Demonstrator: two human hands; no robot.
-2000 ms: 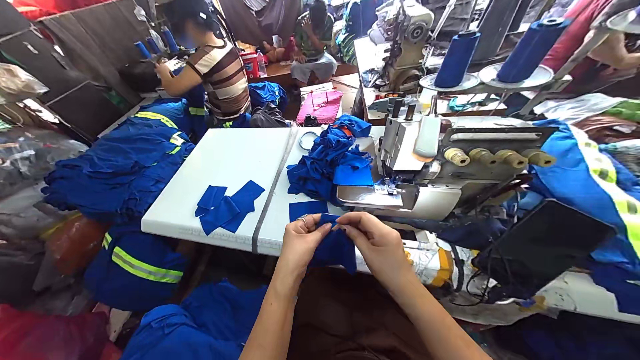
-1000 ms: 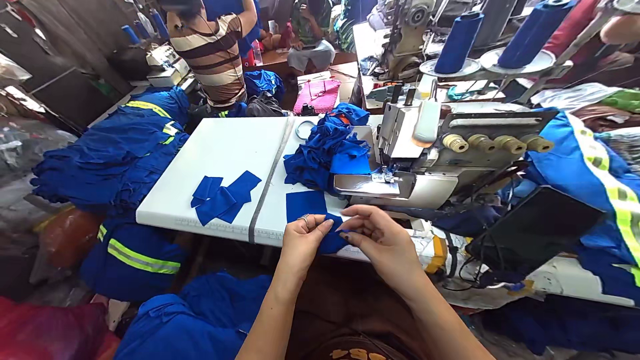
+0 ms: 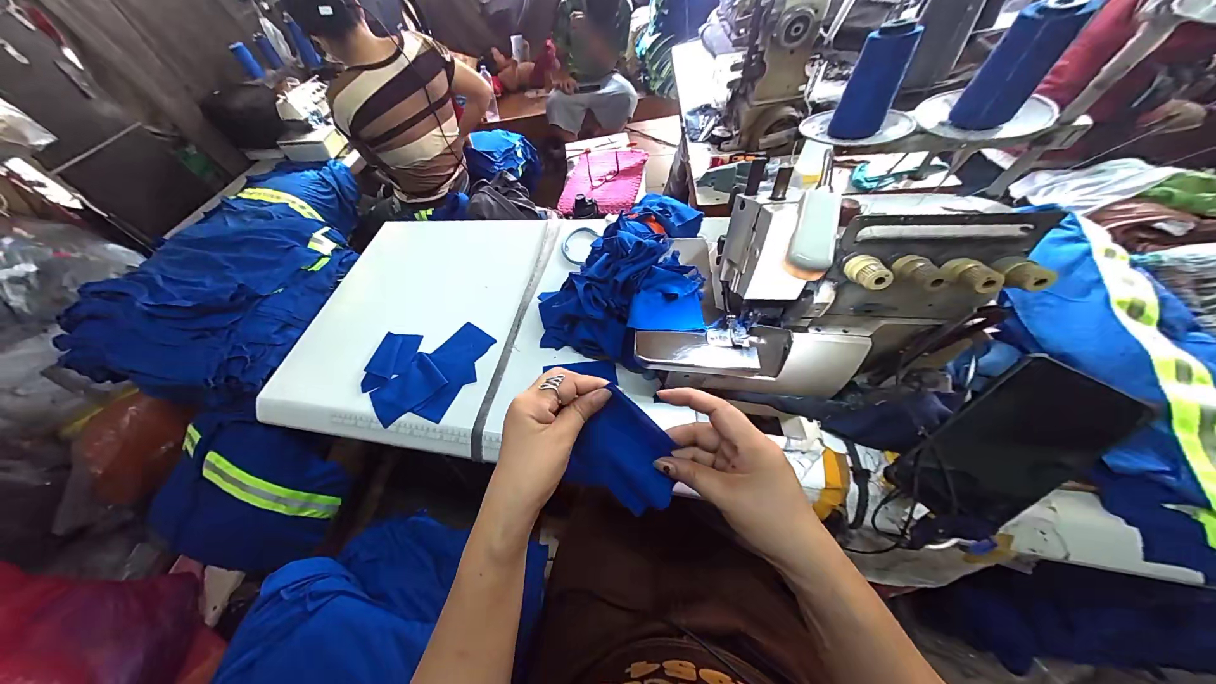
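Note:
My left hand [image 3: 556, 418], with a ring on one finger, pinches the top corner of a blue fabric piece [image 3: 617, 451] in front of the table's edge. At the right side of that piece is my right hand [image 3: 717, 451], thumb and fingers apart; whether it grips the cloth is unclear. Just beyond my hands stands an overlock sewing machine [image 3: 788, 275], with crumpled blue fabric [image 3: 608, 294] heaped left of its presser foot. Part of another flat blue piece [image 3: 581, 369] shows behind my left hand. Several small blue pieces [image 3: 423, 375] overlap on the white table [image 3: 427, 275].
Blue thread cones [image 3: 876, 81] stand behind the machine. Blue garments with reflective strips [image 3: 218, 275] lie piled at the left, and more blue cloth [image 3: 370, 608] is below the table. A black panel [image 3: 1026, 446] is at the right. A person in a striped shirt [image 3: 399, 114] works beyond the table.
The blue piece, folded small in my fingers two seconds ago, now hangs more spread out. My right hand has opened and moved away from my left hand.

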